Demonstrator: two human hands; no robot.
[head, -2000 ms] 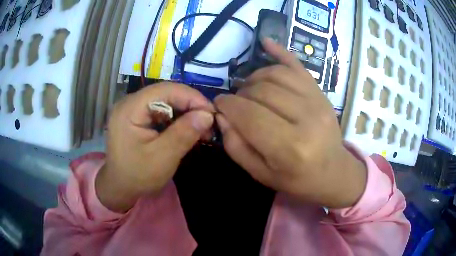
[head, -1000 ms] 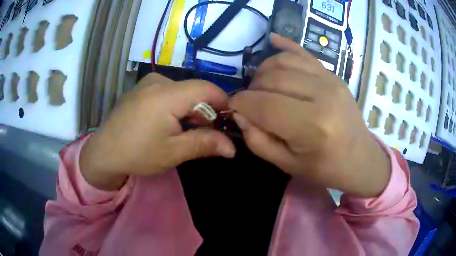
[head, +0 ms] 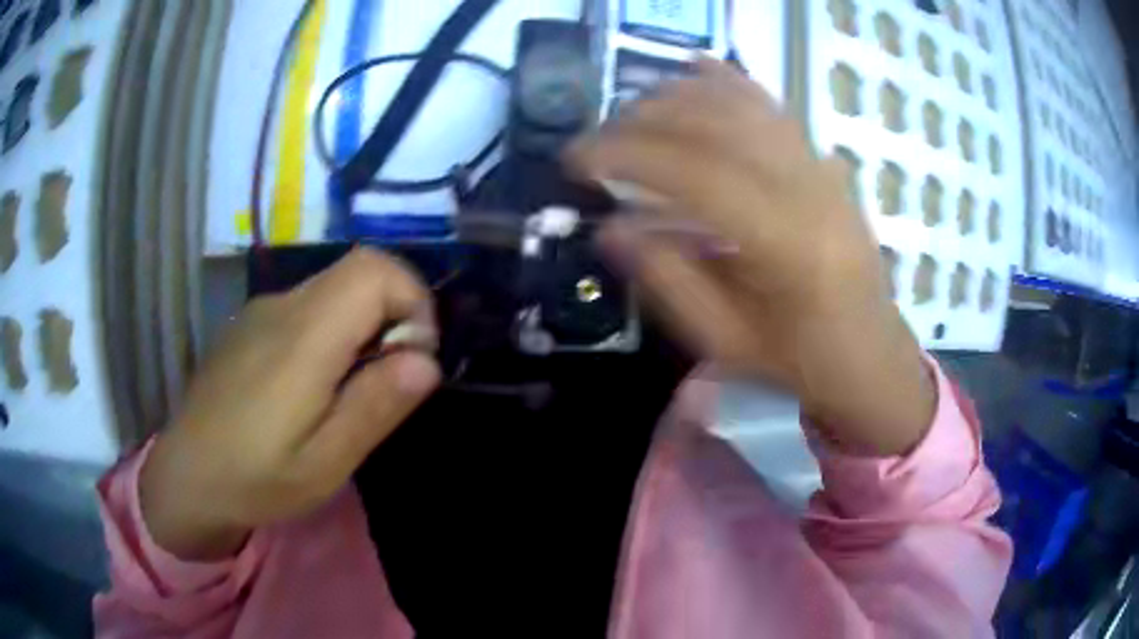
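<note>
My left hand (head: pixel 294 393) pinches a small white connector (head: pixel 406 335) between thumb and fingertips, left of the test fixture. The square fixture (head: pixel 581 300), with a black round centre and a brass dot, shows at the bench edge between my hands. My right hand (head: pixel 762 237) is blurred, to the right of and above the fixture, and covers the lower part of the meter (head: pixel 668 19). Pale streaks show by its fingers, but whether it holds anything is unclear. The part on the connector's lead cannot be made out.
A dark-grey sensor head (head: pixel 556 94) stands above the fixture. A black strap (head: pixel 412 94) and a looped thin cable (head: pixel 327 112) lie left of it. Foam trays with notched pockets stand left (head: pixel 94 137) and right (head: pixel 862 137). Layered tan edges (head: pixel 156 225) border the left tray.
My hands have moved apart and the fixture between them is now uncovered. My right hand has gone up over the meter. The bench view has shifted left and down.
</note>
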